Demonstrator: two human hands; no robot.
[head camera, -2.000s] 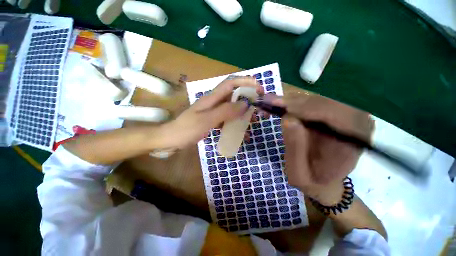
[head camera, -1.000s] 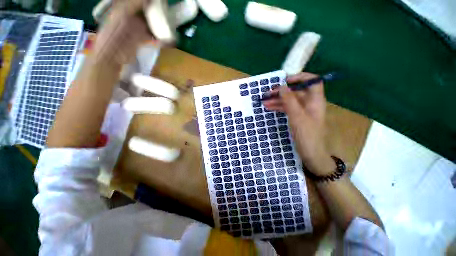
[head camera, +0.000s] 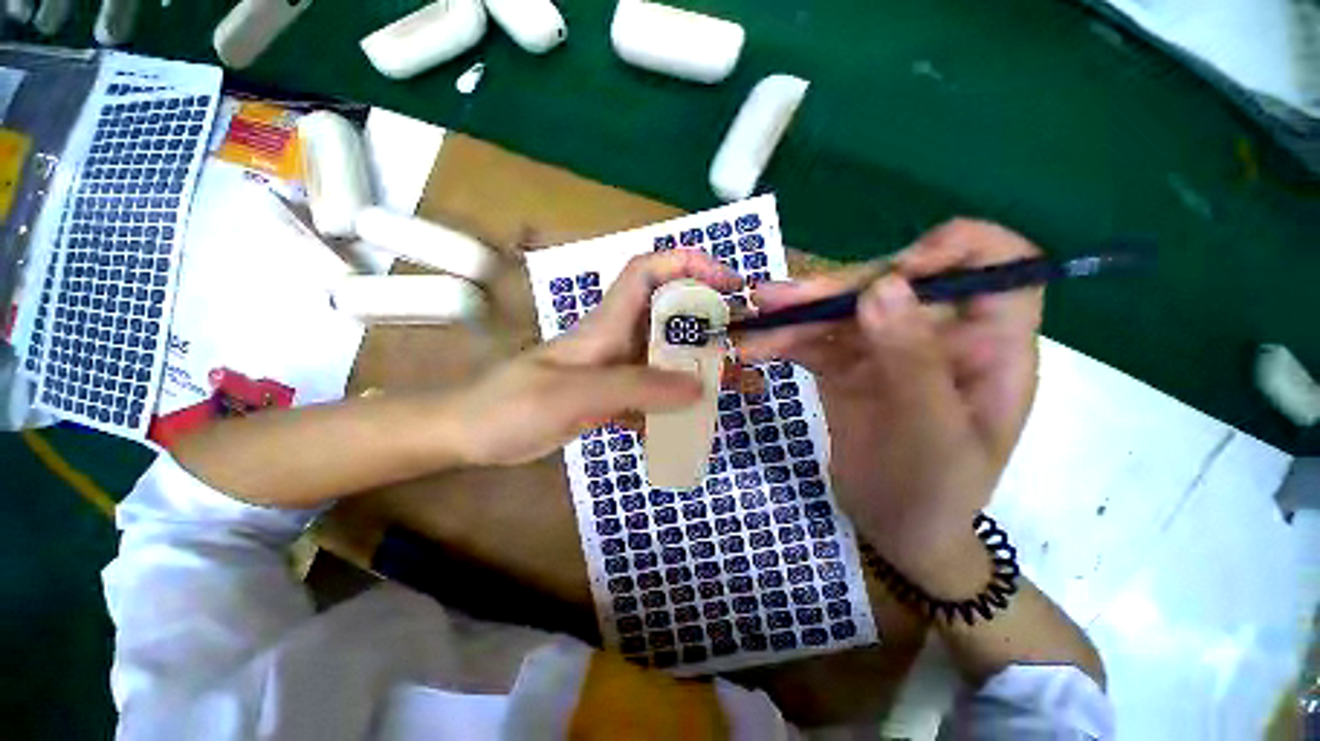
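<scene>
My left hand (head camera: 579, 369) holds an off-white plastic housing (head camera: 678, 449) over the label sheet, thumb across its flat face. A dark label (head camera: 686, 330) with white symbols lies at the housing's upper end. My right hand (head camera: 927, 348) grips slim black tweezers (head camera: 927, 290), their tip at the label's right edge. The label sheet (head camera: 724, 579), a grid of small dark labels with a bare patch near the top, is partly hidden by the hands and housing.
The sheet lies on a brown cardboard board (head camera: 485, 188). Several loose housings (head camera: 678, 39) lie on the green bench (head camera: 927, 130), others at the board's left (head camera: 420, 239). Spare label sheets (head camera: 123, 246) are at far left. A white sheet (head camera: 1144, 507) is at right.
My left hand has come back from the upper left to the sheet's top and now holds a housing. The tweezers' tip has moved from the sheet to the label on that housing.
</scene>
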